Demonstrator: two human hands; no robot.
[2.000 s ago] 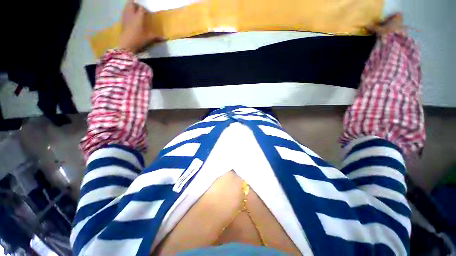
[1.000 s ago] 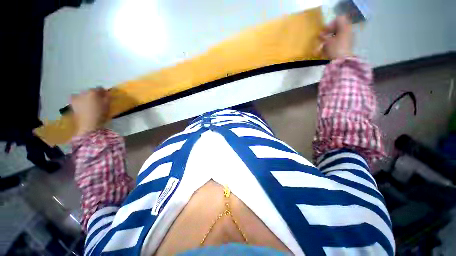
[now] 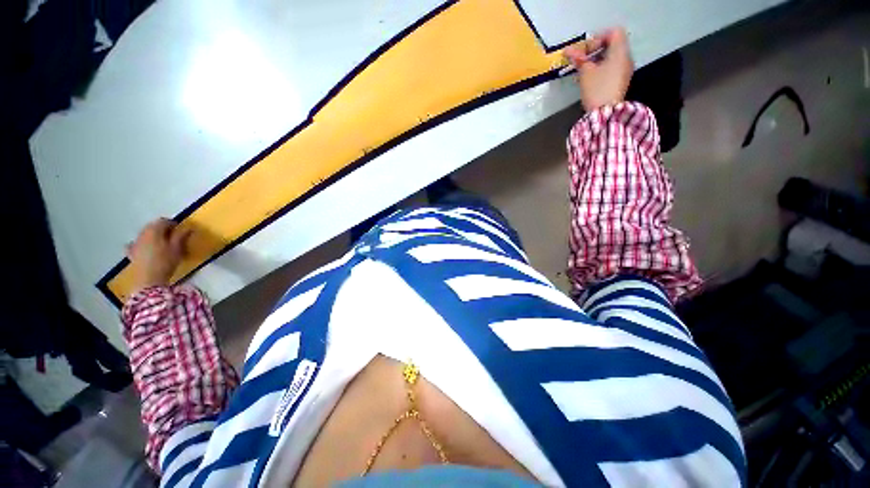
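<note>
The yellow pattern template point(image 3: 372, 114) lies flat and slanting on the black cut piece point(image 3: 311, 122), which shows as a narrow dark border around it. The template's narrow end is at lower left and its stepped wide end at upper right. My left hand point(image 3: 158, 252) rests on the narrow end, pressing it with the fingertips. My right hand point(image 3: 607, 71) is at the stepped tab and pinches a thin pale marking pen point(image 3: 576, 67), partly hidden by the fingers.
The white table point(image 3: 105, 172) has its near edge running diagonally up to the right. Dark crumpled cloth point(image 3: 29, 238) hangs along the left side. Black cloth point(image 3: 673, 100) hangs below the edge near my right hand. A black loop point(image 3: 777, 110) and dark equipment point(image 3: 811, 200) are at the right.
The template now lies over the black piece, which was uncovered nearer me before. My view has turned, so both slant more steeply. The pale pen now shows in my right hand.
</note>
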